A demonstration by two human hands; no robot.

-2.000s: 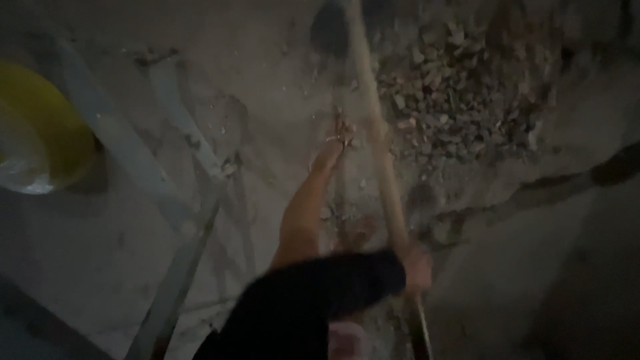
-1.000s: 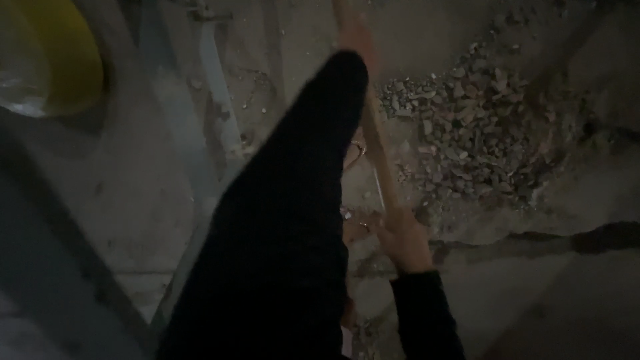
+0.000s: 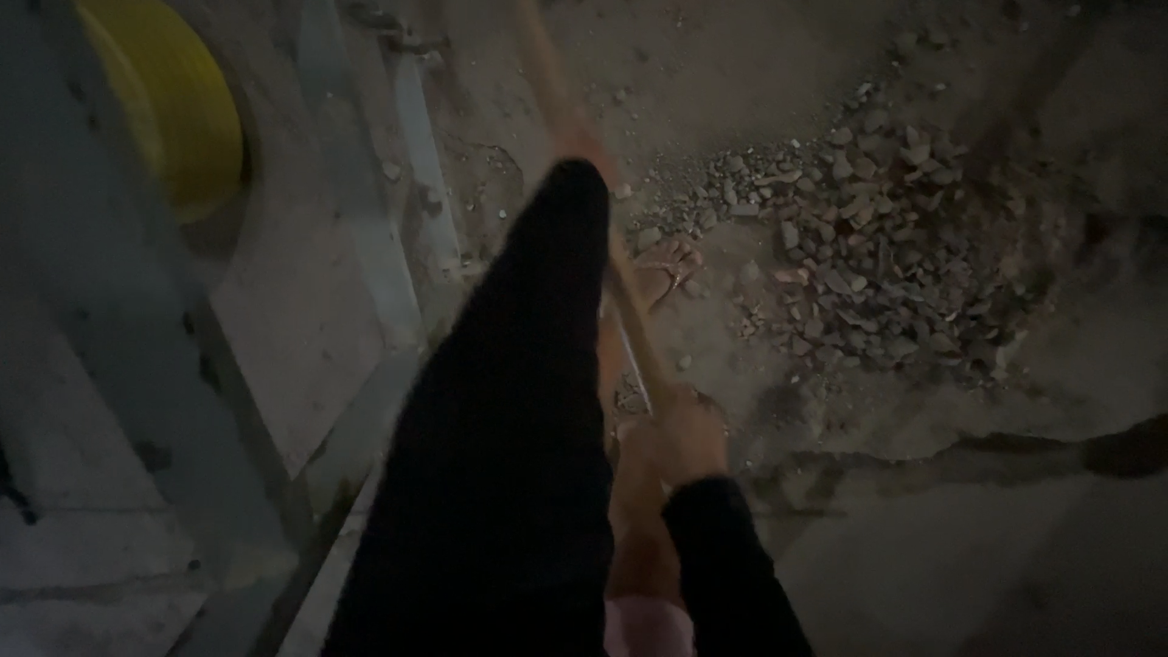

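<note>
A long wooden pole [image 3: 634, 310] slants from the top centre down to my hands; no tool head shows on it. My left hand [image 3: 584, 151], blurred and partly behind its black sleeve, is closed around the upper part of the pole. Lower down, my right hand [image 3: 689, 433] grips the pole near my legs. A sandalled foot [image 3: 668, 266] stands just right of the pole. Beyond it lies a heap of broken stone and gravel [image 3: 876, 265] on the dusty ground.
Grey boards or beams [image 3: 173, 392] cross the left side. A yellow round container [image 3: 178, 109] is partly hidden behind one at upper left. A narrow grey strip [image 3: 424, 155] lies left of the pole. A dark, ragged crack or ledge [image 3: 995, 445] runs below the stone heap.
Two seconds ago one sleeved arm reached across to the pole's lower part; now my left hand is high on it and my right hand low. Since one second ago the view has shifted.
</note>
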